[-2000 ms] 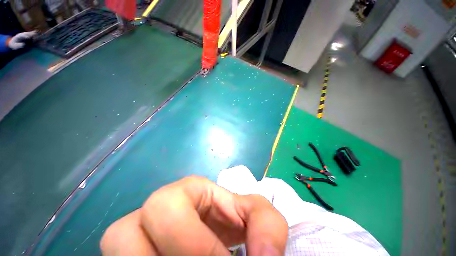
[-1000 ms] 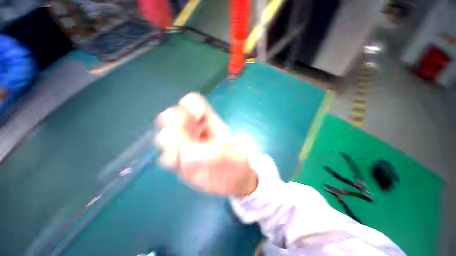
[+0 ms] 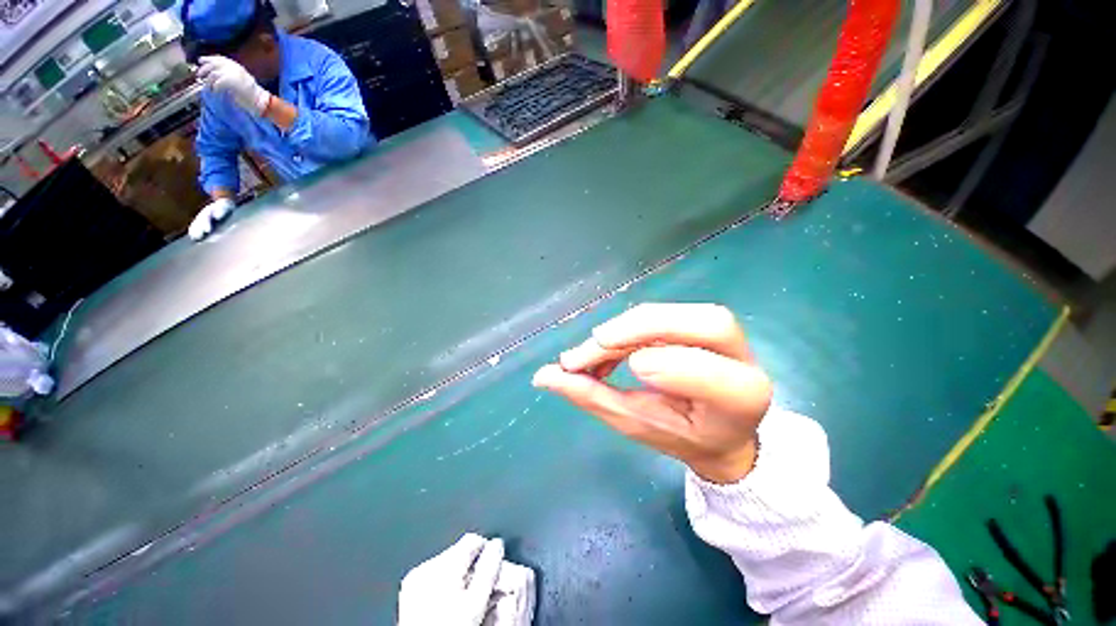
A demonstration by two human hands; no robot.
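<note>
My right hand (image 3: 673,382) is bare, with a white knit cuff and a white, finely lined sleeve. It is above the dark green bench mat (image 3: 612,489), fingers loosely curved, and nothing shows in it. My left hand (image 3: 453,587) wears a white glove and is cut off by the bottom edge. Its fingers are bent beside a white cloth-like bunch (image 3: 514,596); I cannot tell whether this is a loose glove or part of the worn one.
Dark-handled pliers (image 3: 1034,569) lie on the brighter green side table (image 3: 1059,452) at lower right. A person in blue (image 3: 288,110) with white gloves is across the bench. A red-wrapped upright (image 3: 844,98) and a black tray (image 3: 545,98) are at the far side.
The view has turned left, bringing the person in blue fully in and pushing the pliers to the lower right corner. My gloved left hand has come in at the bottom. My right hand's fingers have loosened.
</note>
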